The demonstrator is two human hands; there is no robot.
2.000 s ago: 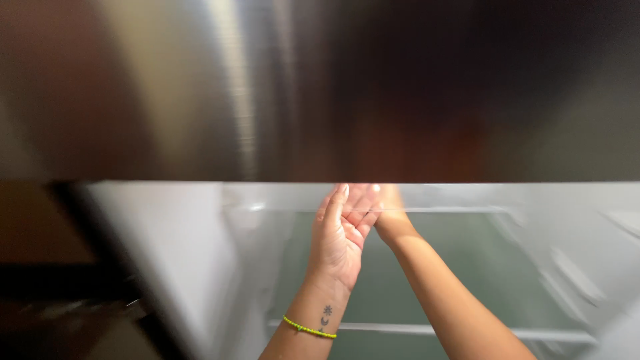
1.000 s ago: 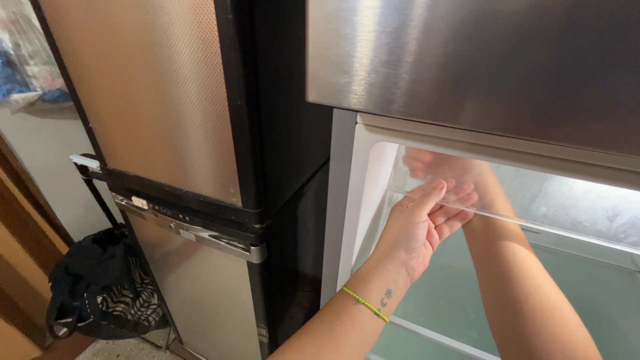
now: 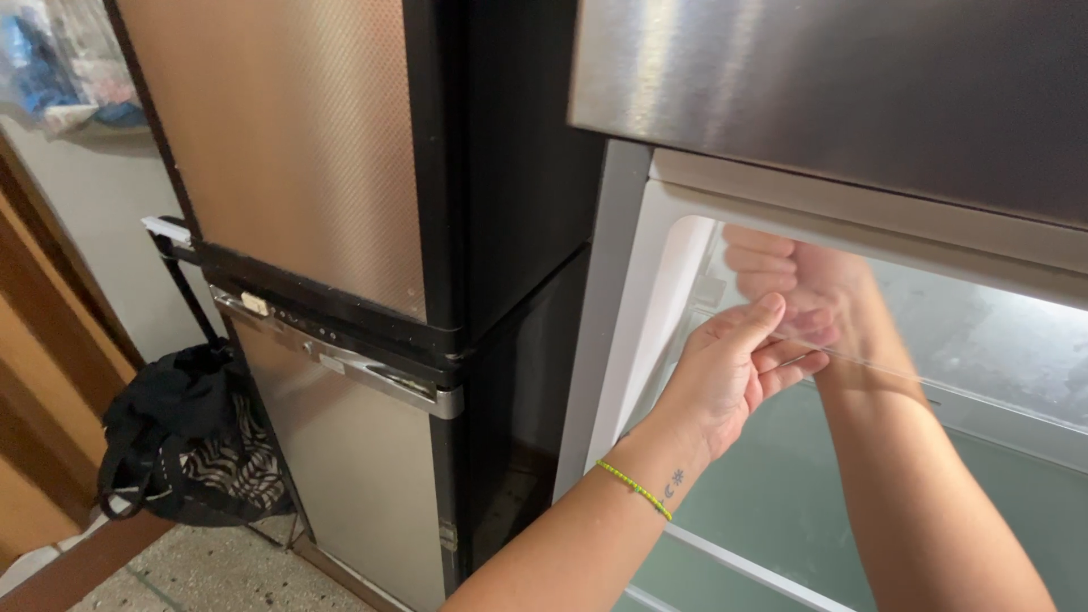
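Observation:
My left hand (image 3: pixel 735 370), with a yellow-green beaded bracelet (image 3: pixel 633 489) at its wrist, pinches the front edge of a clear shelf panel (image 3: pixel 960 340) inside an open refrigerator compartment. Its thumb lies over the panel, and the other fingers are at and below the edge. Behind the panel, seen through it, is my right hand (image 3: pixel 786 280) with its fingers curled, close beside the left; whether it grips anything is unclear. The right forearm passes below the panel's edge.
A stainless steel door or front (image 3: pixel 816 76) spans the top right. Lower shelves have a white front rail (image 3: pixel 748 569). Left stands another two-door refrigerator (image 3: pixel 297 153). A black bag (image 3: pixel 187 442) rests by it near the floor, beside brown wood (image 3: pixel 51 365).
The view has swung left, bringing in the second refrigerator and the bag. The hands stay close together at the clear panel's edge, the right one seen through it.

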